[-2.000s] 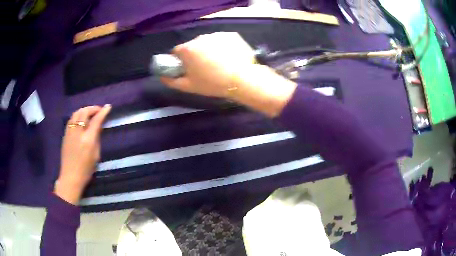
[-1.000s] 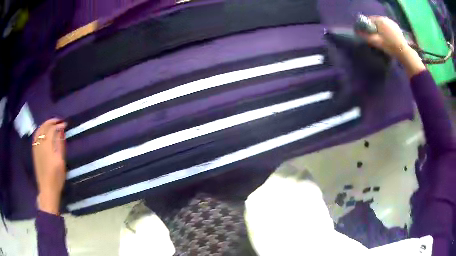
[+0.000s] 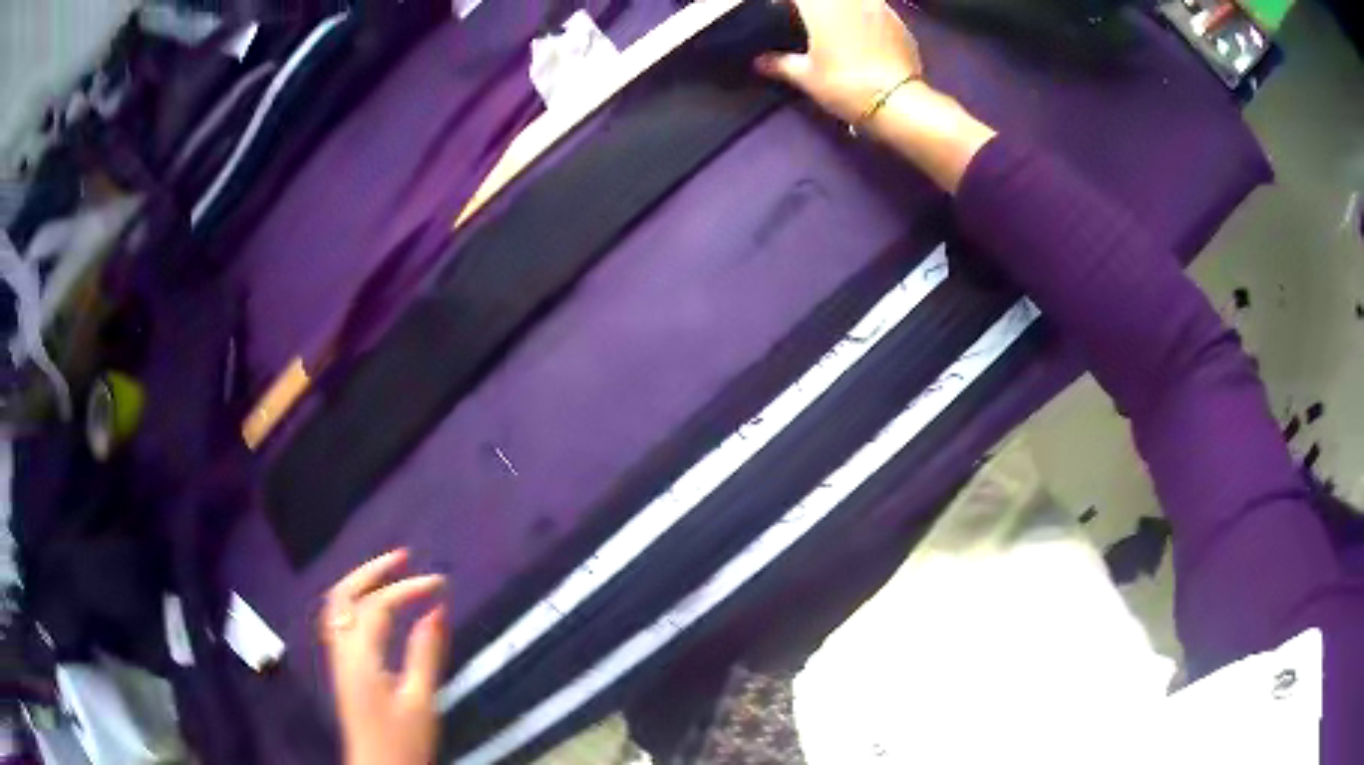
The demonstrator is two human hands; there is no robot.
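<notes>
Two long dark fabric strips, each bearing a narrow white strip, lie on the purple cover; the white strips are the upper and the lower. A wider plain dark band lies beyond them. My left hand is above the cover near the strips' left ends, empty with fingers apart. My right hand is at the far right end of the wide band, thumb out; its fingertips are cut off by the top edge, so its hold is unclear. No iron is visible.
A ruler lies partly covered beyond the band. White scraps lie beyond it and at lower left. A yellow-black tape roll and piled fabric are at far left. A small-item tray is at upper right. Dark offcuts lie on the floor.
The view has turned toward the left. Two white-striped pieces lie in front instead of three. My right hand has left the iron and moved to the wide band; my left hand has lifted off the strips.
</notes>
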